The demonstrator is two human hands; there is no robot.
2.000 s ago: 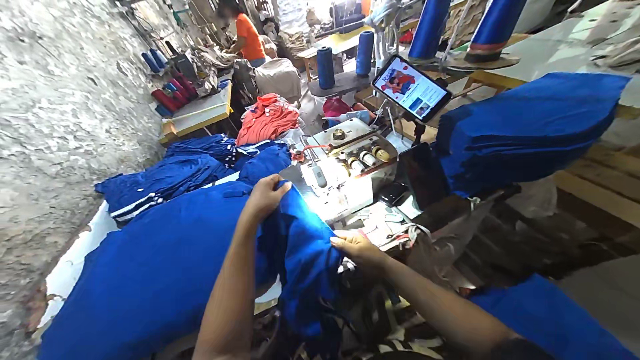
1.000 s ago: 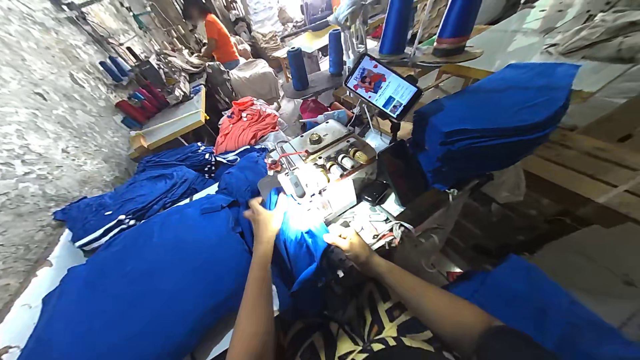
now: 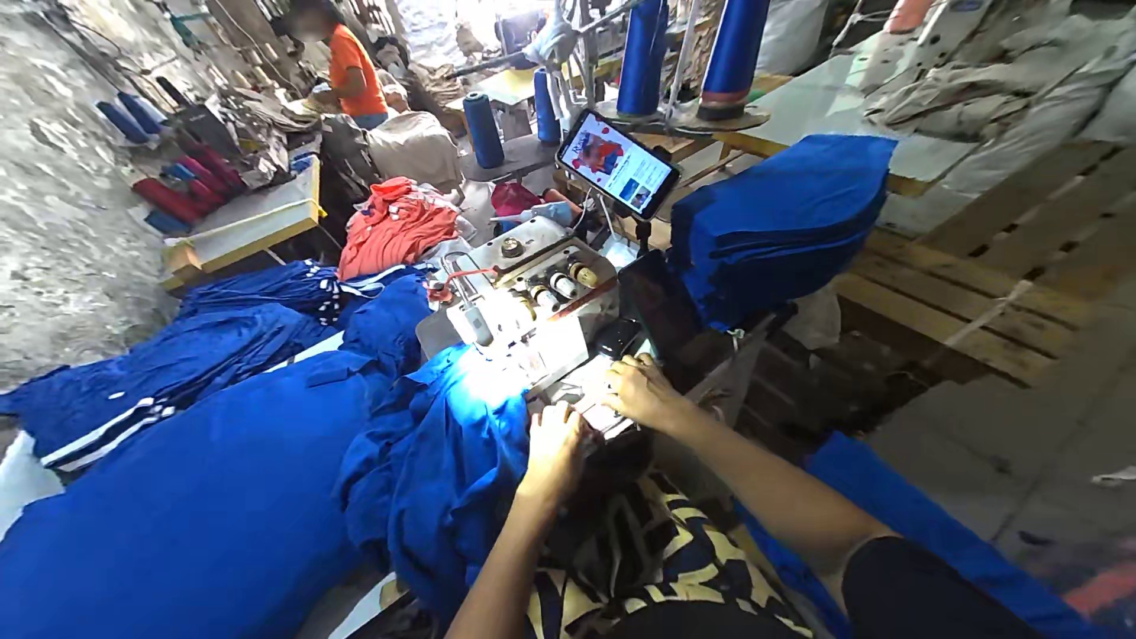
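An overlock sewing machine [image 3: 550, 293] stands ahead, its lamp shining on blue fabric [image 3: 453, 444] that lies bunched under the presser area and hangs over the table's front edge. My left hand [image 3: 556, 444] rests at the right edge of this fabric, fingers bent; whether it grips the cloth is not clear. Just to the right, my right hand [image 3: 643, 390] is on the cluttered machine table, near a small black object [image 3: 619, 337]. What lies under its fingers is hidden.
Blue cloth pieces [image 3: 195, 479] cover the left side, with striped blue garments [image 3: 240, 346] behind. Coral cloth [image 3: 399, 226] is heaped farther back. A phone [image 3: 619, 164] on a holder and a stack of blue panels [image 3: 772, 222] stand right of the machine. A person in orange [image 3: 351, 71] is far off.
Both hands have left the places where they held the blue fabric's near part; my right hand has moved onto the table, away from the cloth. The fabric now lies bunched left of my hands.
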